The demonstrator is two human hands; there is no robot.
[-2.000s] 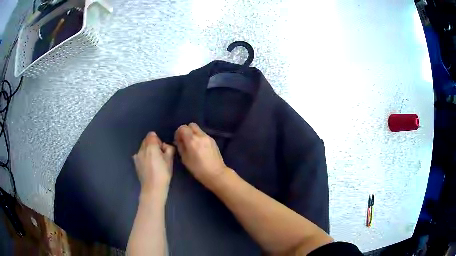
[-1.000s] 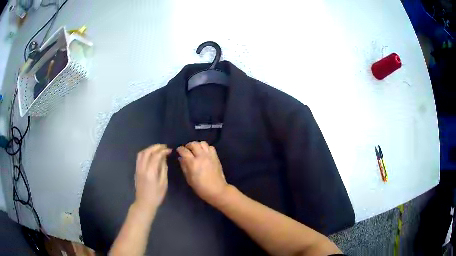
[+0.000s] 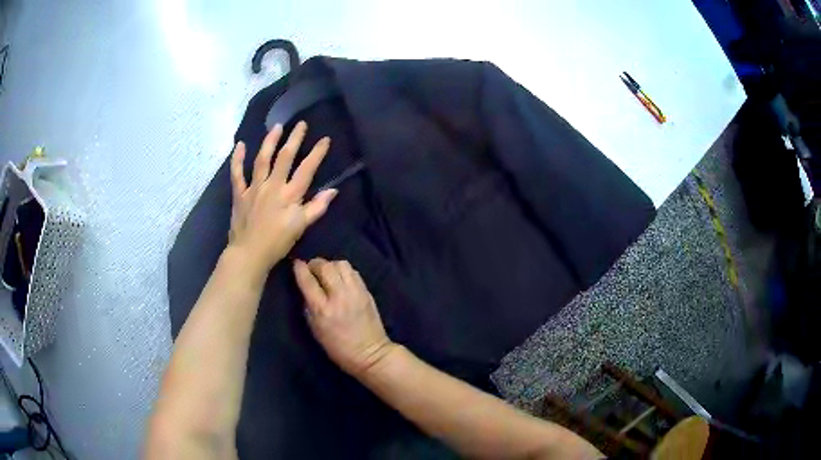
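Observation:
A dark suit jacket (image 3: 468,207) lies front up on the glossy white table, on a black hanger (image 3: 277,54) whose hook points up beyond the collar. My left hand (image 3: 277,198) lies flat with fingers spread on the jacket's lapel and neck area. My right hand (image 3: 340,310) is just below it, thumb and fingertips pinched together at the jacket front. Whether cloth or a thread is between these fingertips is too small to tell. Thread snips (image 3: 643,97) with orange-yellow handles lie on the table at the upper right.
A white perforated basket (image 3: 56,269) with dark items stands at the left edge, with black cables (image 3: 38,415) below it. Beyond the table's right edge (image 3: 700,148) are speckled grey floor, yellow floor tape (image 3: 717,229) and a round brown stool seat (image 3: 681,442).
My left hand has opened from a pinch and moved up to lie flat near the neck. The view has shifted and turned; the red thread cone is out of view.

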